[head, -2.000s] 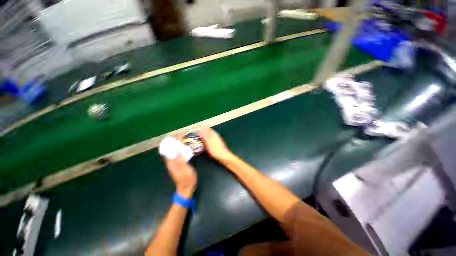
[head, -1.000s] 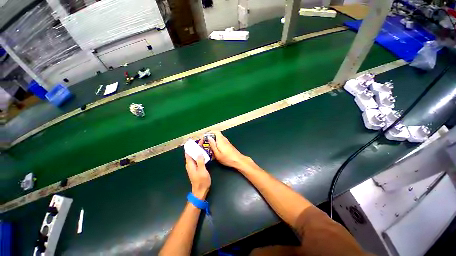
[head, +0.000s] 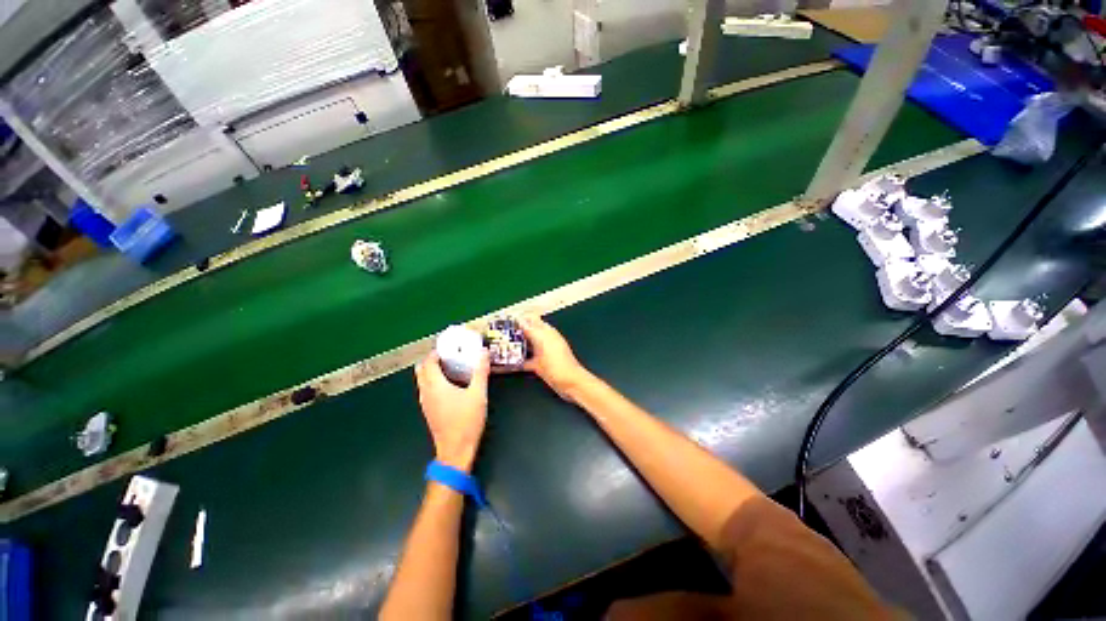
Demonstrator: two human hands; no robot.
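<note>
My left hand (head: 454, 406), with a blue band at its wrist, holds a plain white housing cover (head: 460, 352) over the front edge of the belt. My right hand (head: 548, 357) holds an inner assembly (head: 506, 345) with metallic and coloured parts showing, right beside the cover. The two pieces are side by side, not joined; whether their edges touch I cannot tell. My fingers partly hide both.
Half-built units lie on the green belt (head: 558, 200), one mid-left (head: 369, 256), one far left (head: 96, 434). Several white adapters (head: 905, 283) cluster at right beside a black cable (head: 837, 404). A metal post (head: 876, 109) stands behind them. A white strip (head: 131, 548) lies lower left.
The cover in my left hand has turned and moved slightly left, showing more of the assembly in my right hand. The units on the belt have moved right.
</note>
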